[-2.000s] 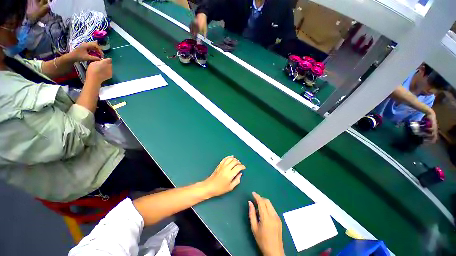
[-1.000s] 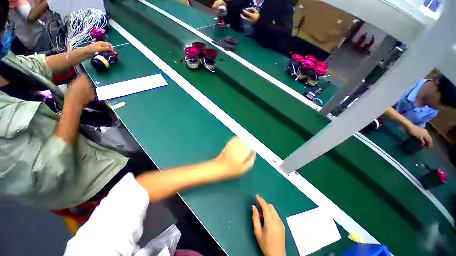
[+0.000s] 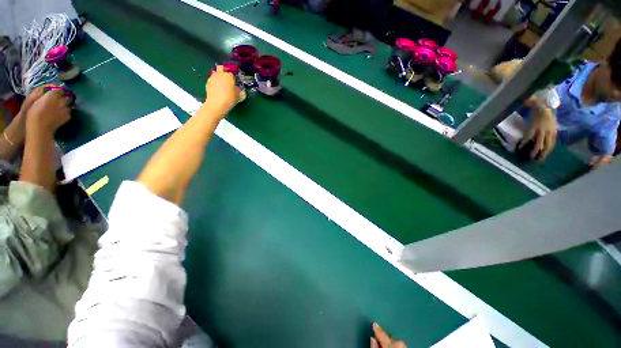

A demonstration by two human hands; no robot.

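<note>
Several motor units (image 3: 267,75) with magenta flared tops stand in a group on the green conveyor belt. My left hand (image 3: 225,90) reaches over the white rail to the nearest unit of this group. Its fingers close around that unit's magenta top, which shows partly beside them. My right hand (image 3: 387,338) is cut off by the bottom edge; only some fingers show over the green bench, and what it holds, if anything, cannot be seen.
A white rail (image 3: 293,182) divides bench and belt. A grey post (image 3: 504,224) rises at right. A white sheet (image 3: 466,338) lies bottom right, a long white strip (image 3: 122,141) at left beside a neighbour's hands (image 3: 49,109). More magenta-topped units (image 3: 425,58) stand across the belt.
My left hand has moved from above the bench forward and left onto a motor unit. The view has shifted, and my right hand is now mostly out of the picture.
</note>
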